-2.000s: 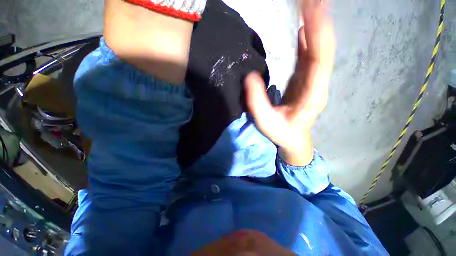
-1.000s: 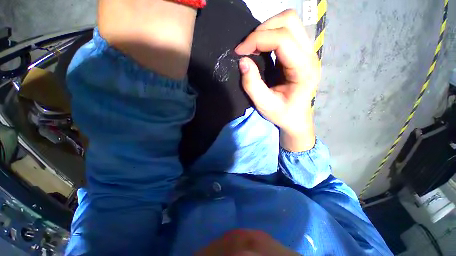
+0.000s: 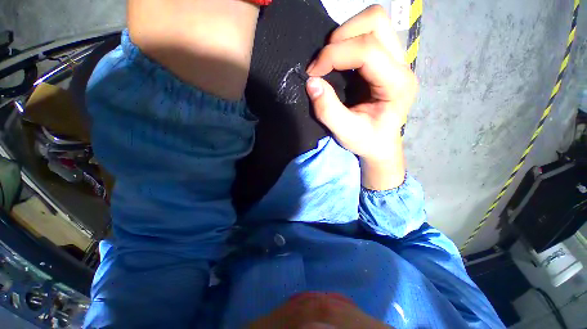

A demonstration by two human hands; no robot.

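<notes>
The black trouser knee (image 3: 277, 128) lies in the upper middle, with whitish specks or strands (image 3: 291, 87) on it. My right hand (image 3: 373, 90) is bare and lies over the knee's right side. Its thumb and index fingertips are almost together beside the specks; whether anything tiny is between them cannot be told. My left forearm (image 3: 193, 45) reaches up past the top edge, and a bit of red cuff edge (image 3: 262, 2) shows there. My left hand itself is out of the picture.
Machine parts, a brown piece (image 3: 58, 112) and metal rails stand at the left. Yellow-black tape (image 3: 515, 173) crosses the grey floor on the right. A black rack or bin (image 3: 553, 199) and a white container (image 3: 559, 265) are at the lower right.
The hand on the right came down from a blurred, open pose to the knee, and its thumb and index finger closed toward each other. The red cuff moved up, almost out of view.
</notes>
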